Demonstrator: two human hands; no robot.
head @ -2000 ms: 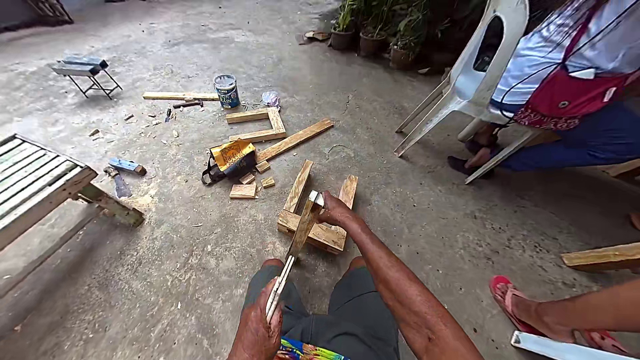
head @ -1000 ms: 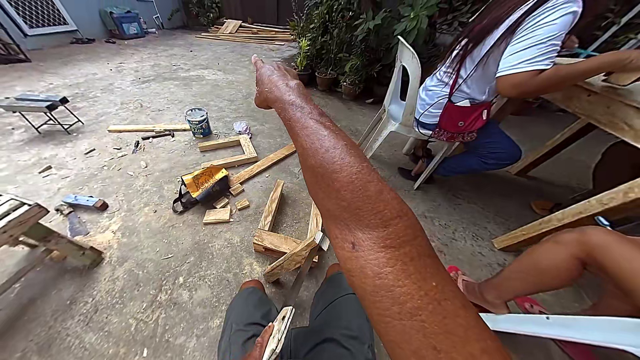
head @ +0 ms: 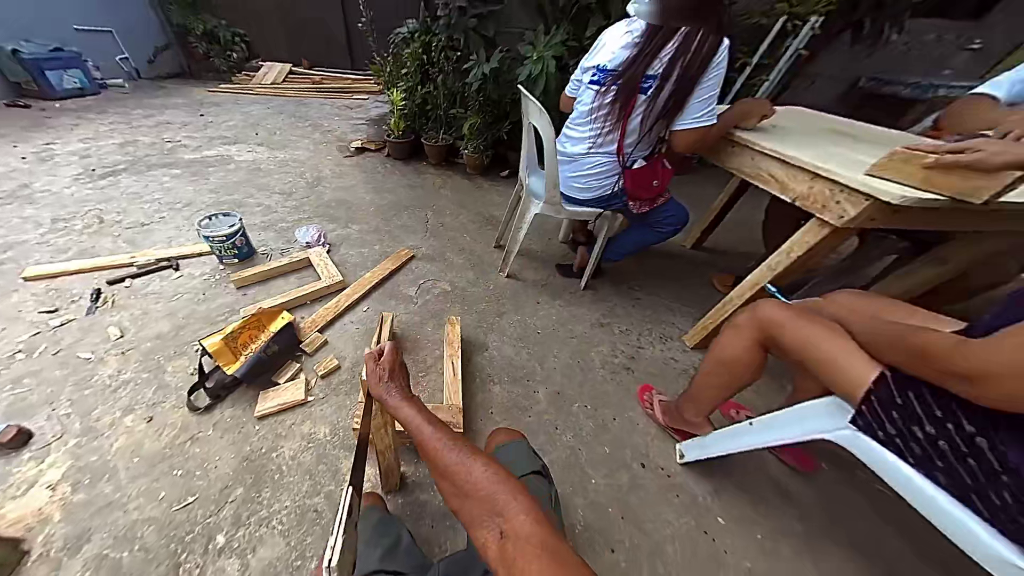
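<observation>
My right hand (head: 388, 374) is closed at the upper part of a wooden frame (head: 453, 360) made of joined bars, which stands on the concrete before my knees. Beside its fingers is the far end of a handsaw blade (head: 362, 448); whether they also pinch the blade I cannot tell. The saw's pale handle (head: 342, 532) points toward me at the bottom edge. Only a sliver of my left hand (head: 318, 570) shows there, at the handle; the rest is out of frame. Another U-shaped wooden frame (head: 332, 276) lies farther off, beside a long wooden bar (head: 360, 290).
Offcuts (head: 282, 398), a black and yellow bag (head: 250, 344), a hammer (head: 142, 272) and a paint can (head: 226, 240) are on the ground to the left. At right are a person on a white plastic chair (head: 538, 184), another seated person's legs (head: 752, 352) and a wooden table (head: 800, 172).
My right hand was at the saw and wood, then stretched out forward over the yard, and is now back down at the wooden frame. The view has swung up and right.
</observation>
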